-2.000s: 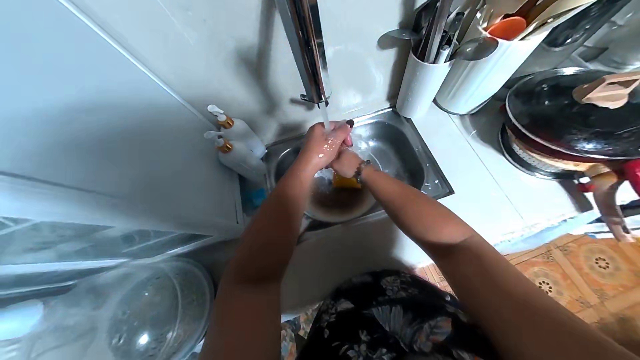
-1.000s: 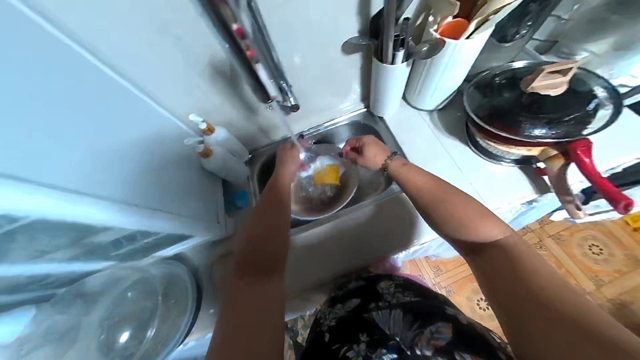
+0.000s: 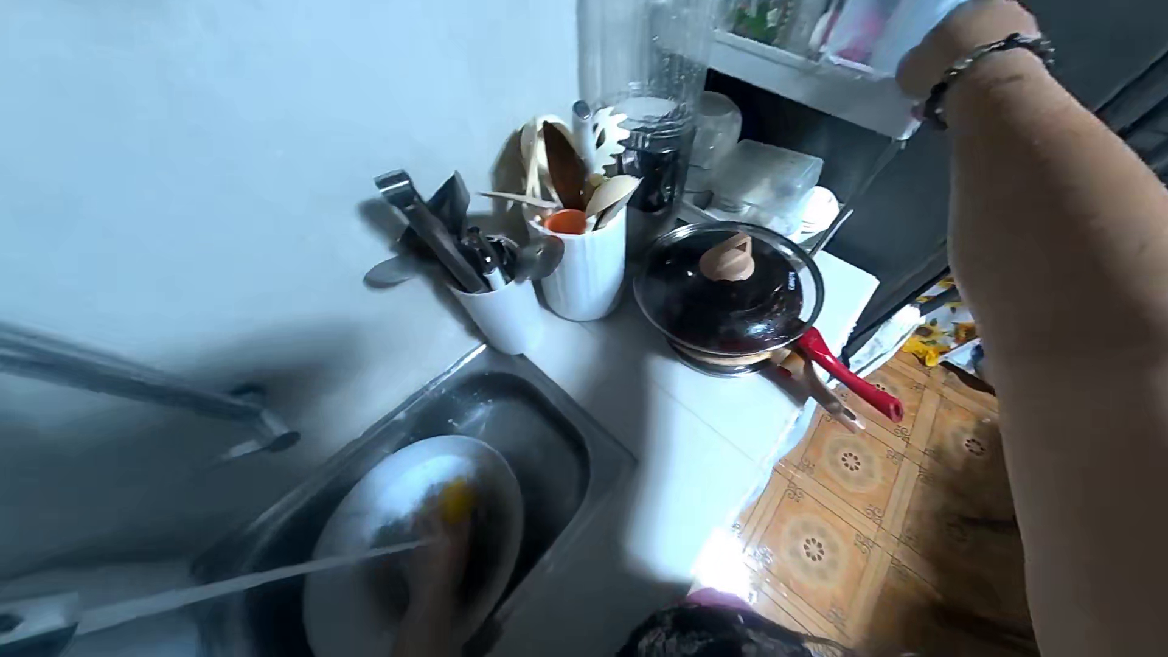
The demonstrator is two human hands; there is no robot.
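Note:
My left hand (image 3: 438, 557) is blurred, low over the wide bowl (image 3: 401, 456) in the steel sink (image 3: 557, 411). A yellow sponge (image 3: 456, 501) lies at its fingertips; whether the fingers grip it cannot be told. At the upper right my right hand (image 3: 972, 41), with a bracelet at the wrist, reaches to the shelf. It is at a whitish container (image 3: 912, 32), partly cut off by the frame edge, and its fingers are mostly hidden. The faucet (image 3: 265, 429) juts from the wall above the sink.
Two white holders (image 3: 511, 319) (image 3: 589, 274) with cooking utensils stand behind the sink. Right of them is a lidded pan (image 3: 730, 292), its red handle (image 3: 849, 374) past the counter edge. Clear containers (image 3: 766, 182) sit under the shelf (image 3: 803, 87). A pale blurred streak crosses the lower left.
My right hand has left the sink and moved up and right to the shelf. My left hand is still at the bowl. The view has swung to the right.

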